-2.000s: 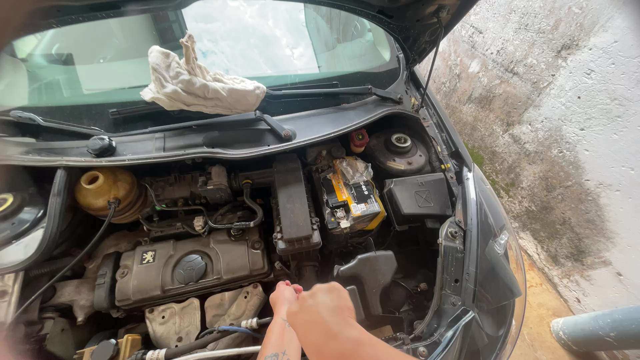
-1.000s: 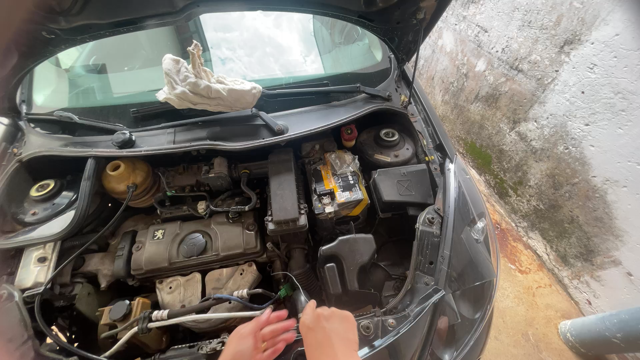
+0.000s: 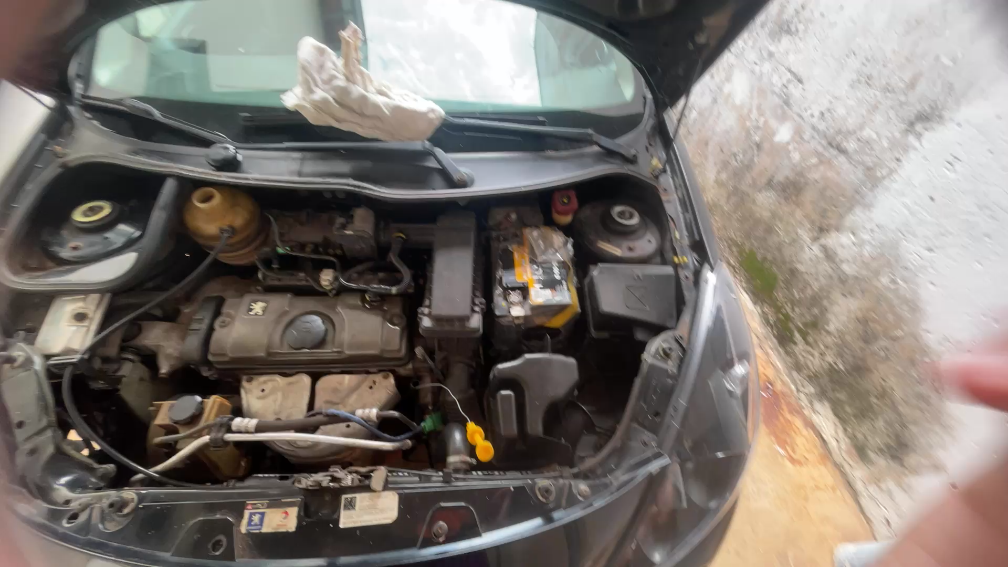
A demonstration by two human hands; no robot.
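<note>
My right hand point(image 3: 976, 378) is a blur at the right edge, beside the wall and away from the engine; its fingers are mostly cut off, and whether it holds anything is hidden. My left hand is out of view. In the open engine bay, a yellow plastic dipstick handle point(image 3: 479, 442) lies at the end of a thin curved wire, close to a black hose point(image 3: 457, 447) near the front crossmember. To its left is the grey-brown engine cover point(image 3: 315, 335) with a round black oil filler cap point(image 3: 306, 331). Pale and dark hoses run in front of it.
A battery point(image 3: 539, 276) sits behind a black plastic duct point(image 3: 543, 386). A crumpled pale cloth point(image 3: 354, 98) lies at the windshield base by the wipers. The raised hood point(image 3: 669, 31) hangs above. A rough stained wall point(image 3: 850, 236) stands right of the car, with a blue-grey pipe end low down.
Both hands have left the front of the engine bay, where they were close together; one is now at the right edge. The yellow handle, not visible before, now shows there.
</note>
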